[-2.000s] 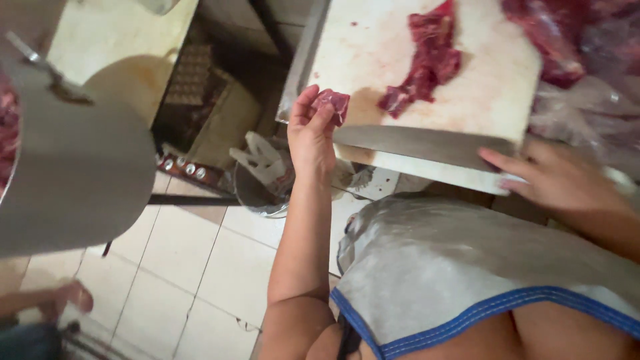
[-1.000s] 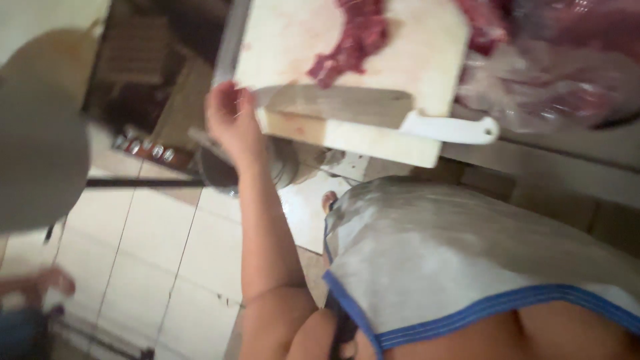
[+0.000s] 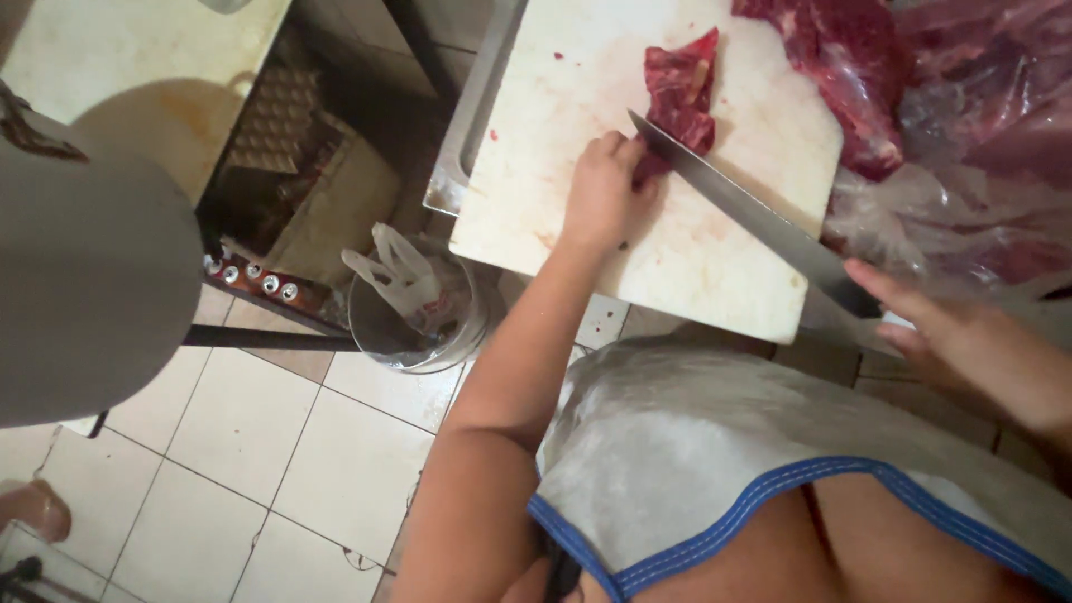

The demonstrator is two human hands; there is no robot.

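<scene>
On the white cutting board [image 3: 536, 193] lies a strip of raw red meat [image 3: 682, 92]. My left hand [image 3: 610, 188] grips the near end of the meat, its fingertips curled and partly hidden. My right hand [image 3: 946, 335] holds a large knife [image 3: 745, 209] by its white handle, most of which the fingers cover. The blade slants across the board, its tip beside my left fingers and its edge at the meat. Larger raw meat pieces [image 3: 846, 75] lie at the board's right edge, next to meat in clear plastic [image 3: 988, 151].
A large grey metal pot [image 3: 92, 285] stands at the left by a pale tabletop [image 3: 167, 50]. Below are a cardboard box [image 3: 335, 201], several cans [image 3: 270, 283] and a bucket [image 3: 477, 310] with a plastic bag. Part of another person [image 3: 38, 511] shows at lower left.
One second ago the knife lay on the board's near edge; now my right hand holds it over the meat. My left hand has moved from the board's left edge onto the meat.
</scene>
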